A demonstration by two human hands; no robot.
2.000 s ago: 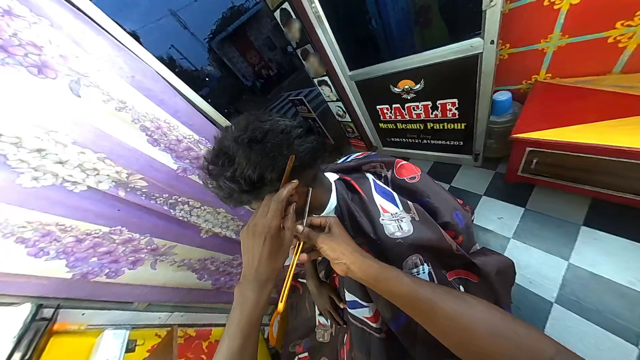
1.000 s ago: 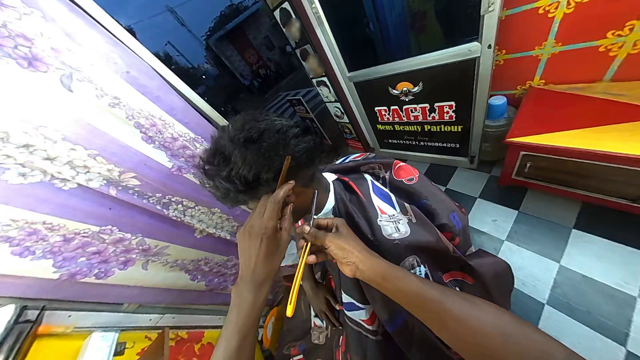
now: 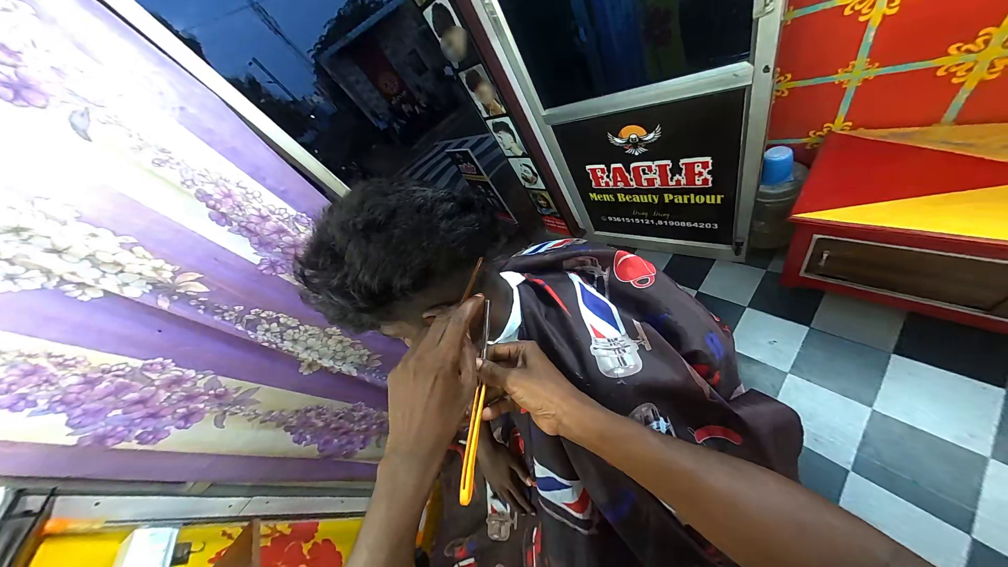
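Note:
A seated person with short dark hair (image 3: 394, 236) leans the head toward the left and wears a dark printed barber's cape (image 3: 614, 354) with a white neck band (image 3: 512, 307). My left hand (image 3: 441, 370) lies by the ear and side of the neck, with a thin brown comb (image 3: 475, 276) sticking up from its fingers. Between the thumb and fingers of my right hand (image 3: 524, 382) is a straight razor with a yellow handle (image 3: 471, 457); its metal blade part points up beside the neck. Whether the edge touches skin is hidden by my fingers.
A floral curtain (image 3: 157, 276) hangs at left. Behind the person stands a glass door with a printed panel (image 3: 654, 165). A capped plastic jar (image 3: 776, 197) and a red and yellow cabinet (image 3: 906, 236) are at right. A yellow surface (image 3: 205, 543) lies at lower left.
The razor's yellow handle, slanted toward the lower left two seconds ago, now hangs more steeply. Both hands have stayed by the neck, and the comb has kept nearly the same place.

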